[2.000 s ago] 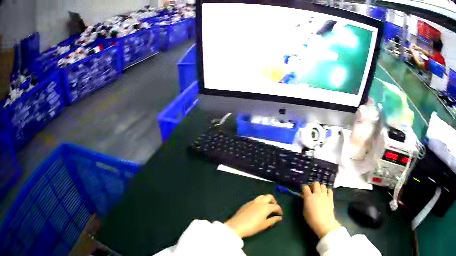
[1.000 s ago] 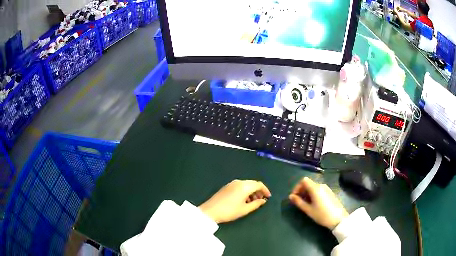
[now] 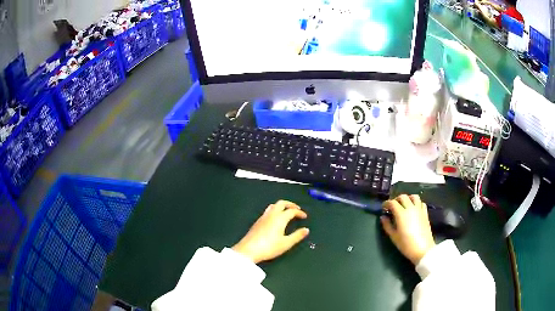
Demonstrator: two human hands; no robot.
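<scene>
Two tiny light-coloured parts lie apart on the dark green desktop: one part just right of my left hand, the other part further right. My left hand rests on the desk with thumb and fingers apart, holding nothing visible. My right hand lies palm down, its fingertips at the right end of a blue pen; whether it grips the pen is hidden. A black mouse is close against its right side.
A black keyboard lies beyond the pen. Behind it are a monitor, a blue parts bin, a white round device, a pinkish bottle and a power supply. A blue crate stands at left.
My left hand has opened and moved slightly up and left, and the tiny parts now show on the desk. My right hand has moved up and right to the pen's end, beside the mouse.
</scene>
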